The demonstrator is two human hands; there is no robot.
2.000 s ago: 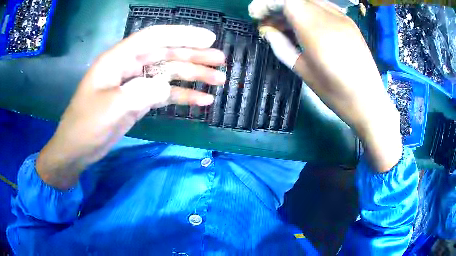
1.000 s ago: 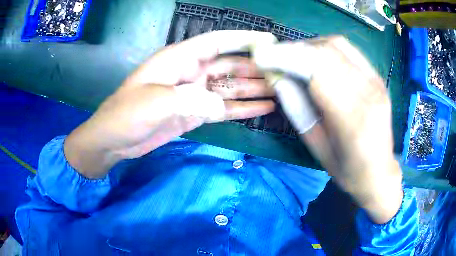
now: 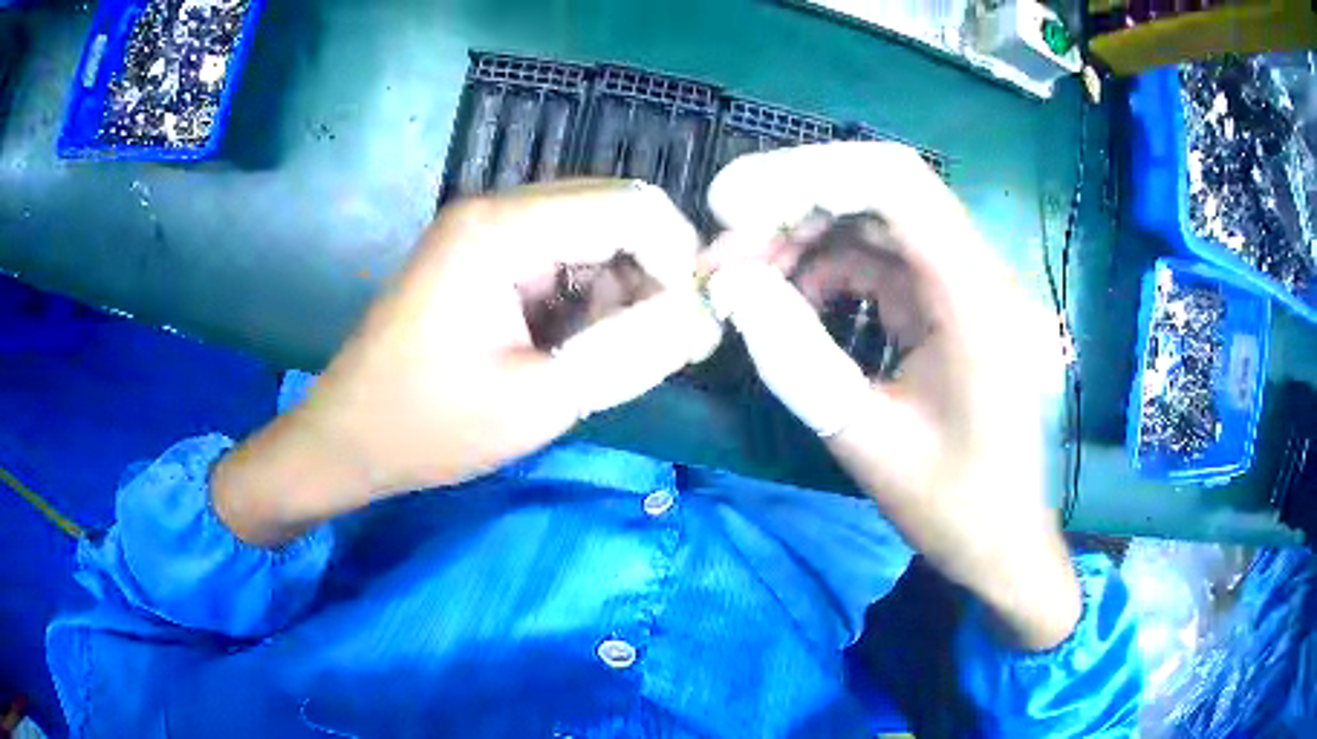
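My left hand (image 3: 506,318) and my right hand (image 3: 896,332) meet fingertip to fingertip above the housings, with white finger cots on thumbs and fingers. A tiny metal part (image 3: 708,286) shows between the touching fingertips; its shape is unclear. More small shiny pieces (image 3: 571,296) lie in my curled left fingers, and some glint inside my right hand. Several black plastic housings (image 3: 646,137) lie side by side on the green mat, grid ends away from me; my hands hide much of them.
Small blue parts bins stand at the left (image 3: 217,87) and right (image 3: 1200,368). A large blue bin (image 3: 1177,188) is behind the right one. A white box with a green button (image 3: 1028,44) is at the back right. A black cable (image 3: 1072,260) runs along the right.
My left fingers have curled from open to pinching, and my right fingertips now meet them. The view has shifted since two seconds ago, showing more of the bench's back right.
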